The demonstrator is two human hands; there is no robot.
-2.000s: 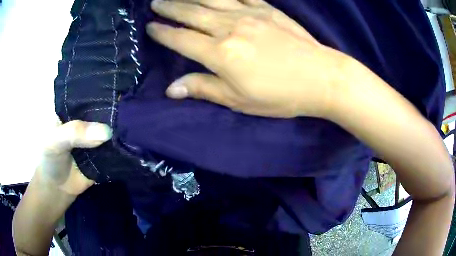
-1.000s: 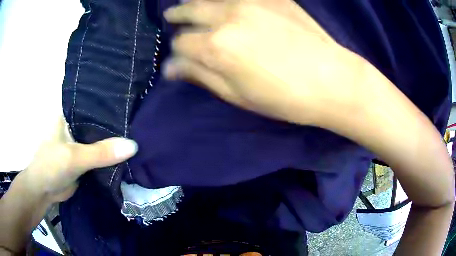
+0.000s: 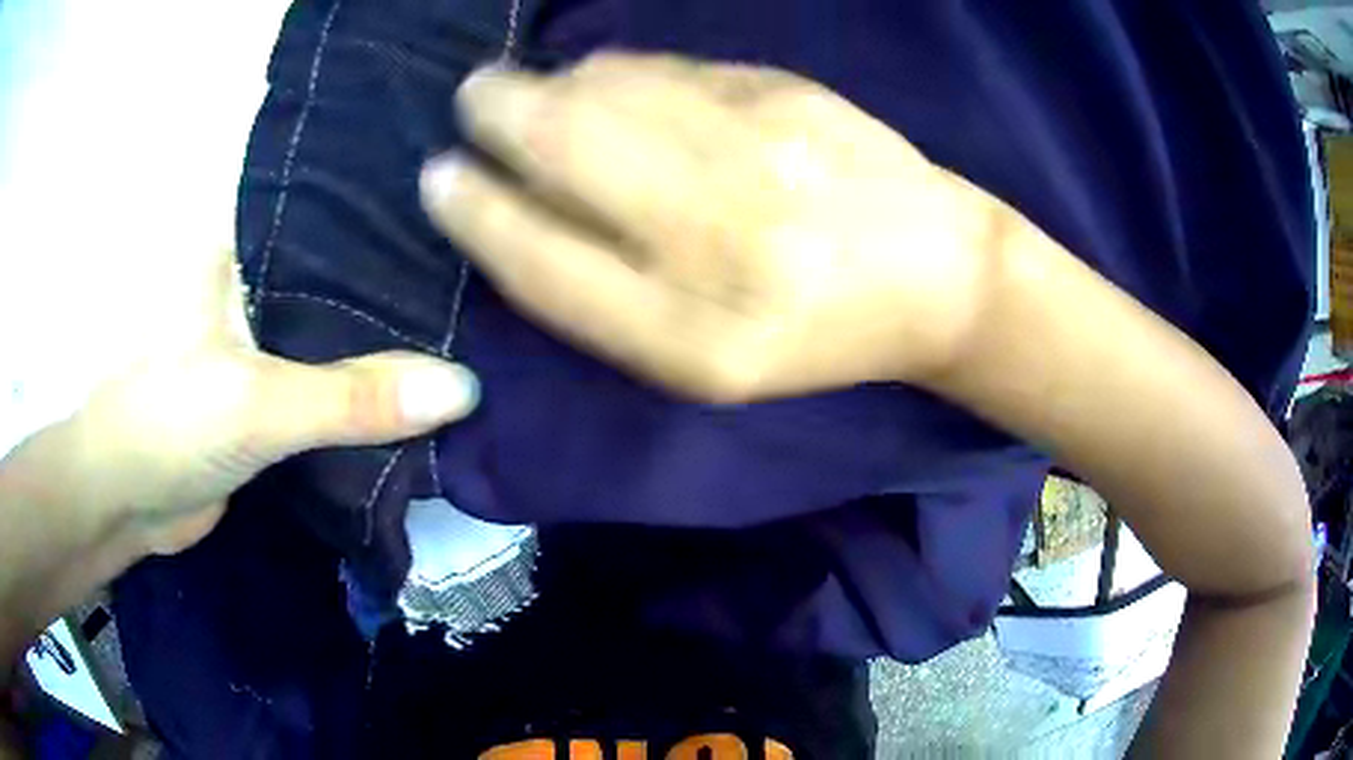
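The dark waistband (image 3: 371, 164) with pale stitch lines runs from the top down the left of the navy body fabric (image 3: 623, 460). My left hand (image 3: 223, 431) grips the waistband at its lower part, thumb on top across the band, fingers hidden beneath. My right hand (image 3: 712, 223) lies over the seam and body fabric, blurred, fingertips on the band; whether it pinches cloth is unclear. A white frayed piece of lining (image 3: 472, 572) shows below the band. The needle and presser foot are not in view.
The white table (image 3: 119, 178) is at the left. A speckled floor (image 3: 942, 705) and a white object with dark bars (image 3: 1091, 639) show at the lower right. My dark top with orange letters (image 3: 638, 747) is at the bottom.
The waistband and my left hand have shifted right. My right hand has moved down and left onto the band, covering the white overlocked edge. More of the white lining shows than two seconds ago.
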